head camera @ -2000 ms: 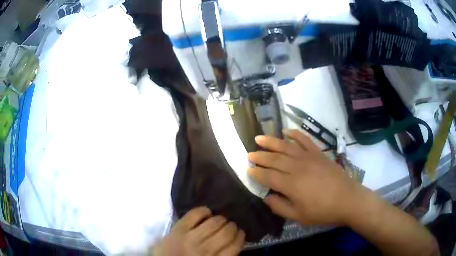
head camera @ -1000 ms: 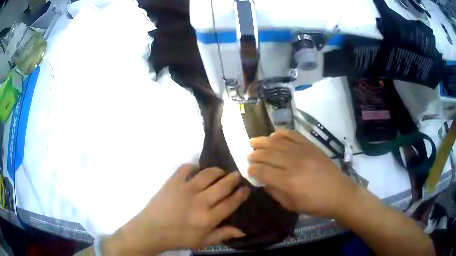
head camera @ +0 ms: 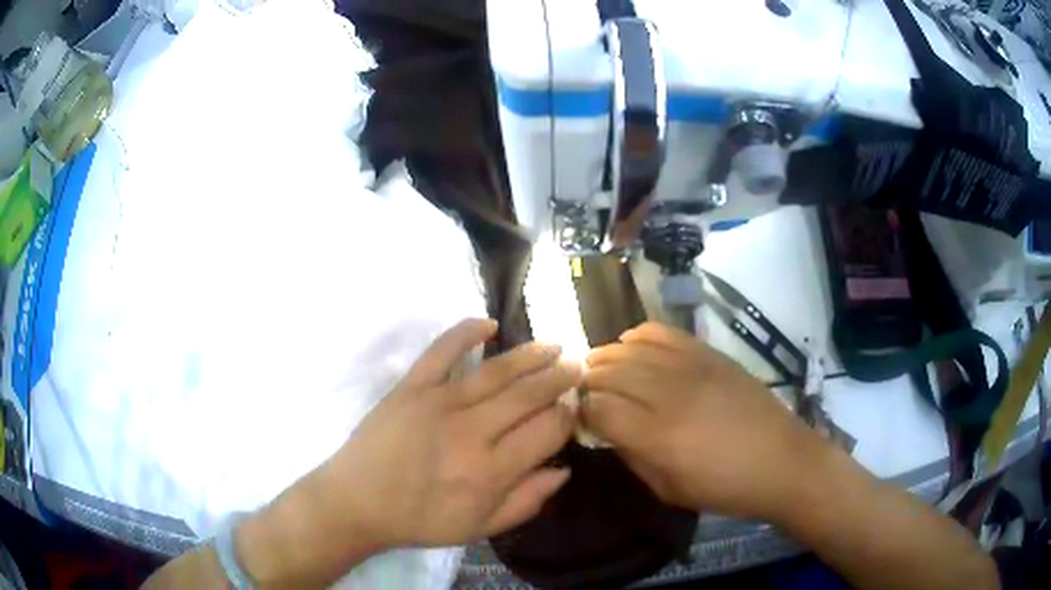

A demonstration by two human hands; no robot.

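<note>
A dark brown fabric panel [head camera: 599,519] lies under the presser foot [head camera: 580,236] and runs down to the table's front edge. A narrow white strip [head camera: 553,305] lies on it, from the needle area to my fingertips. My left hand [head camera: 461,444] lies on the panel with its fingertips at the strip's left side. My right hand [head camera: 680,421] presses on the strip's right side, fingers bent. The fingertips of both hands nearly meet at the strip's near end. Whether the fingers pinch the strip is hidden.
A large white fabric heap [head camera: 265,300] lies left of the panel. The white sewing machine head [head camera: 715,58] stands above the work. Thread snips [head camera: 755,328] lie right of the needle. Further right are a phone-like dark rectangle [head camera: 872,277] and a green strap [head camera: 962,375].
My left hand has moved up and right from the panel's near end to the strip. The right hand stays on the strip, and less strip shows below the needle. The view has shifted.
</note>
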